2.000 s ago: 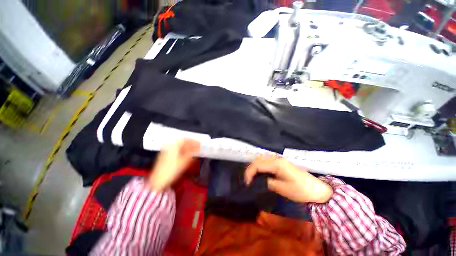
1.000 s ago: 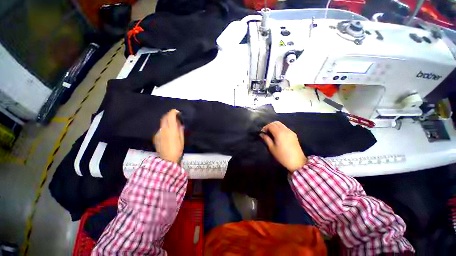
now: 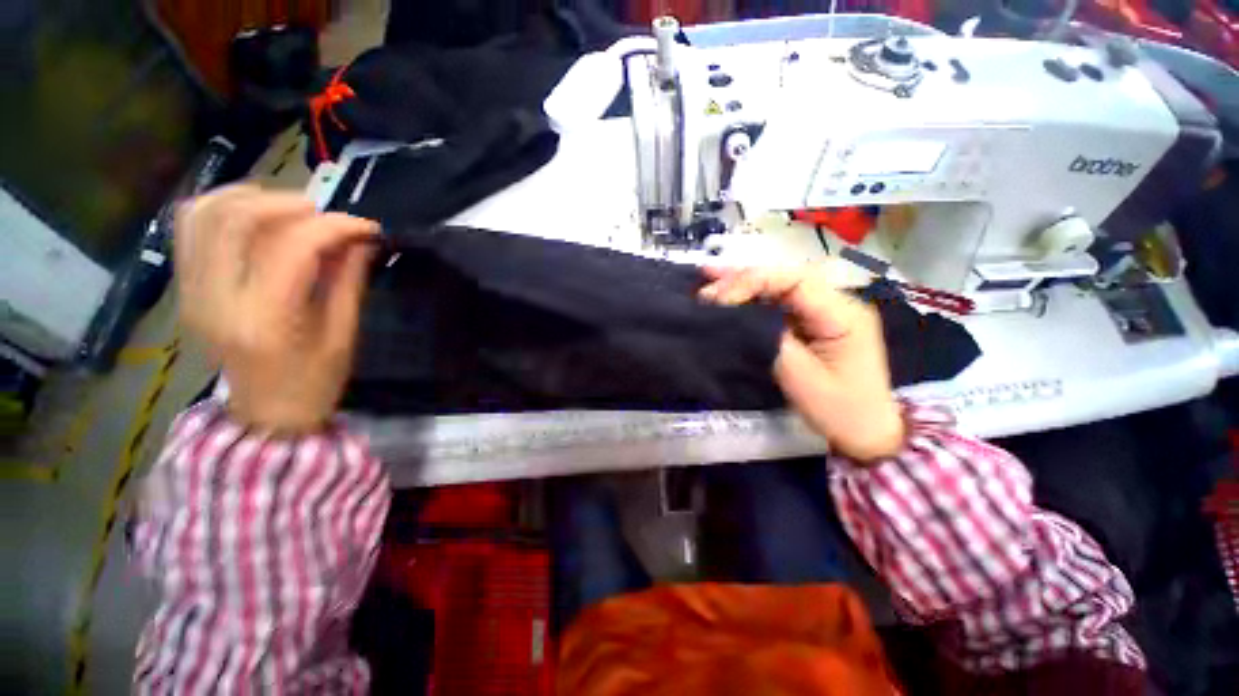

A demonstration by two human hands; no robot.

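Note:
A long black garment panel [image 3: 584, 333] lies spread across the sewing table in front of the machine. My left hand [image 3: 279, 292], slightly blurred, is raised at the panel's left end and pinches a black edge between thumb and fingers. My right hand [image 3: 829, 340] holds the upper edge of the black cloth near the needle area, fingertips just below the presser foot [image 3: 686, 238]. The black layers cannot be told apart clearly. The white brother sewing machine [image 3: 951, 150] stands behind the panel.
Red-handled snips [image 3: 938, 298] lie under the machine arm. A printed ruler [image 3: 544, 442] runs along the table's front edge. A red basket [image 3: 489, 619] is low beside my knees. A black bundle with an orange-red tie [image 3: 330, 102] lies behind left.
The small black piece has moved from my lap side up onto the panel. My left hand has moved left and up with the cloth edge, and my right hand now sits nearer the needle.

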